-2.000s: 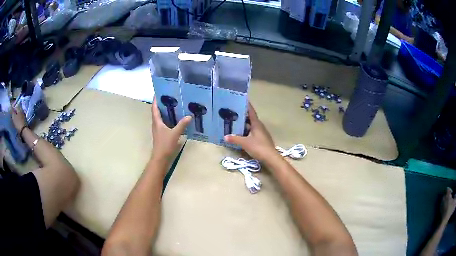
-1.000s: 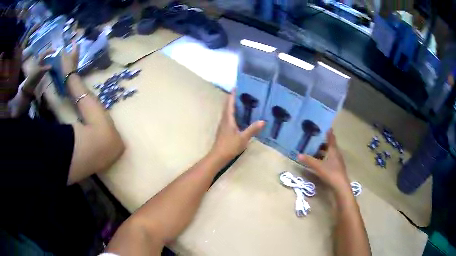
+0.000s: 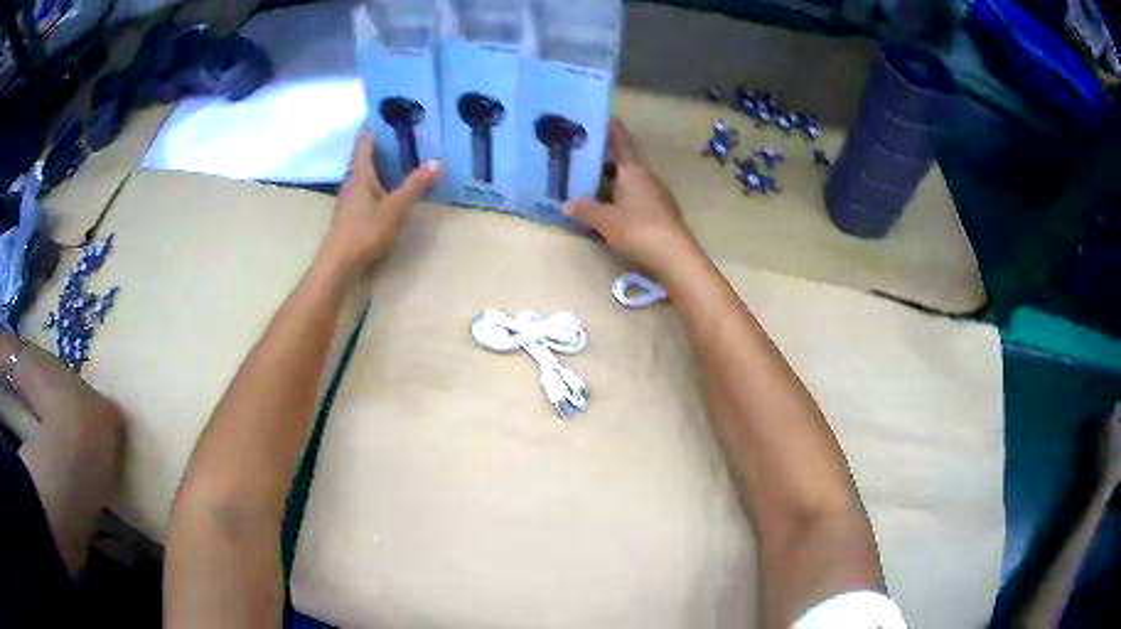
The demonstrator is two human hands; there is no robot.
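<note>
Three pale blue gift boxes stand upright side by side, the left one [image 3: 402, 117], the middle one [image 3: 481, 123] and the right one [image 3: 563, 129]. Each shows a dark device on its front, and their tops look open. My left hand [image 3: 373, 215] grips the left side of the row, thumb on the front. My right hand [image 3: 636, 209] grips the right side, thumb on the front. A coiled white USB cable [image 3: 535, 334] lies on the kraft paper in front of the boxes. A second white cable [image 3: 637, 290] is partly hidden behind my right forearm.
Star-shaped fittings lie at the right [image 3: 754, 145] and far left [image 3: 80, 307]. A dark ribbed stack of housings [image 3: 883, 148] stands at the right. A white sheet [image 3: 264, 133] and dark rings [image 3: 221, 64] lie at the back left. Other people's arms show at both sides.
The view swung left, then back. The three boxes remain between both my hands; they and the hands now appear higher in the picture. The cables have stayed on the paper.
</note>
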